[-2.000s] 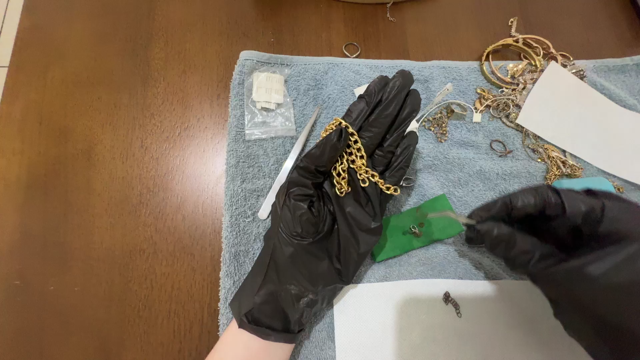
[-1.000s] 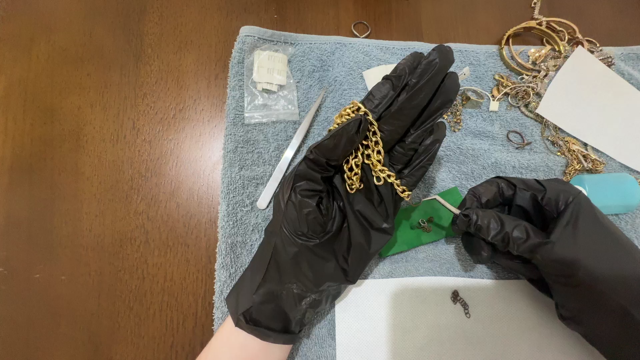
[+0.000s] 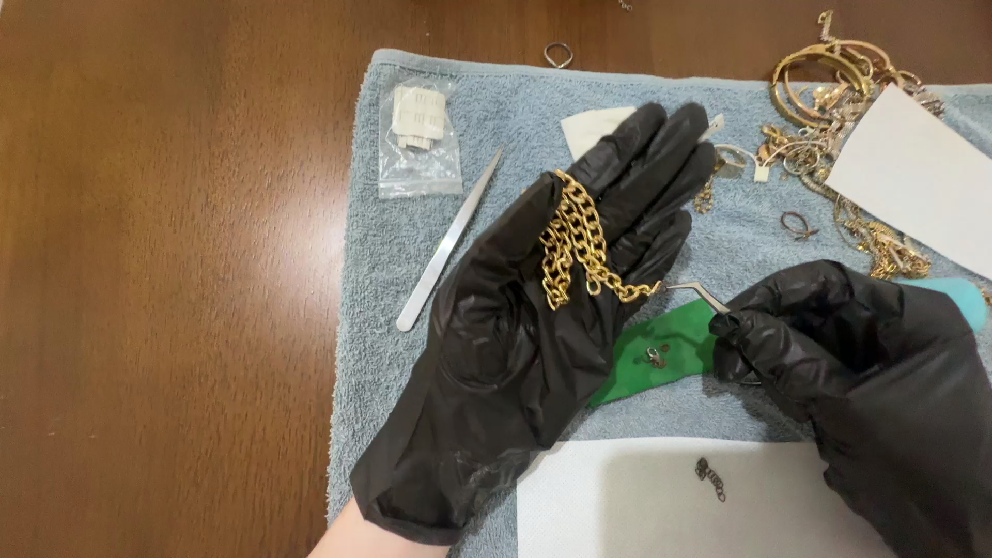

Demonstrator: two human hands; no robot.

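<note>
My left hand [image 3: 535,310], in a black glove, lies palm up with a gold curb chain [image 3: 581,232] draped over palm and fingers; the thumb presses the chain's upper part. My right hand [image 3: 821,356], also gloved in black, grips bent-tip tweezers [image 3: 701,294], their points close to the chain's lower end; whether they touch it I cannot tell. Below the tweezers a green piece [image 3: 674,333] holds a small metal clasp-like part [image 3: 655,357]. A short dark chain [image 3: 711,479] rests on a white sheet [image 3: 566,504] at the bottom.
On a blue towel [image 3: 411,232] lie straight tweezers [image 3: 449,248], a clear bag [image 3: 418,174] with white tags and a dark ring [image 3: 798,225]. Gold jewellery [image 3: 814,85] is heaped at upper right beside white paper [image 3: 914,170]. Another ring [image 3: 558,55] sits beyond the towel's edge.
The tweezers in my right hand have risen from over the green piece towards the chain's lower end. The chain stays in my left hand.
</note>
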